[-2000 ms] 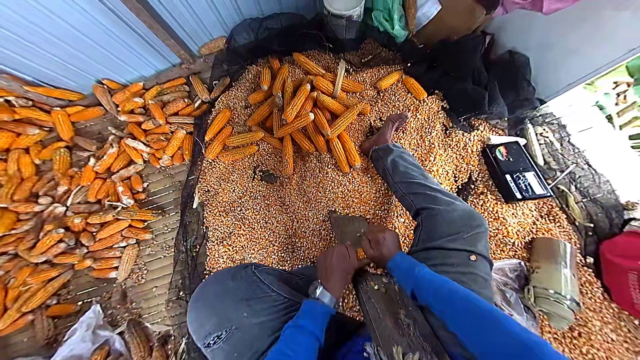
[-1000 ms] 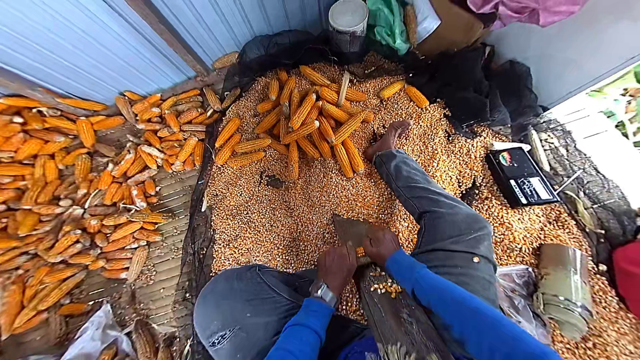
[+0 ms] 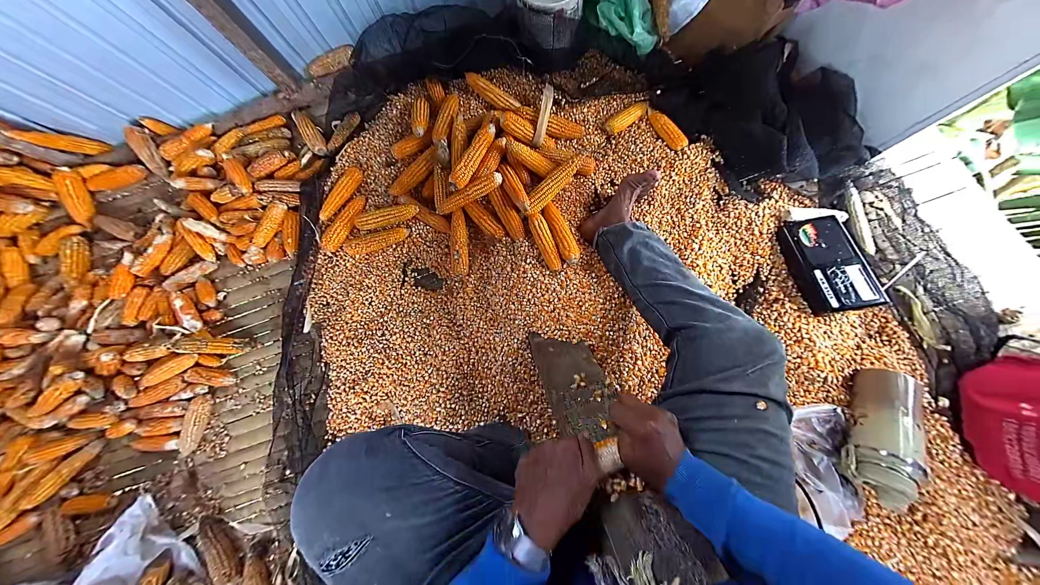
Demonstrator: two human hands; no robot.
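My left hand (image 3: 556, 487), with a metal watch at the wrist, and my right hand (image 3: 648, 439) are closed around a corn cob (image 3: 607, 455), partly bare of kernels. The cob lies over a long wooden board (image 3: 569, 370) that runs between my legs, with loose kernels on it. How the board's surface is fitted under the cob is hidden by my hands. Loose corn kernels (image 3: 455, 349) spread around the board. Beyond them lies a heap of whole corn ears (image 3: 487, 175), left of my bare foot (image 3: 621, 203).
Many more ears (image 3: 162, 374) lie on the slatted floor (image 3: 252, 390) at left. On the right are a black radio-like box (image 3: 830, 264), a cylindrical container (image 3: 890, 431), a clear plastic bag (image 3: 816, 487) and a red item (image 3: 1003, 422). A bucket (image 3: 549, 20) stands at the back by black netting (image 3: 756, 106).
My hands have shifted on the board, and more of the cob, with a pale bared part, shows between them. Kernels now lie on the board's upper part.
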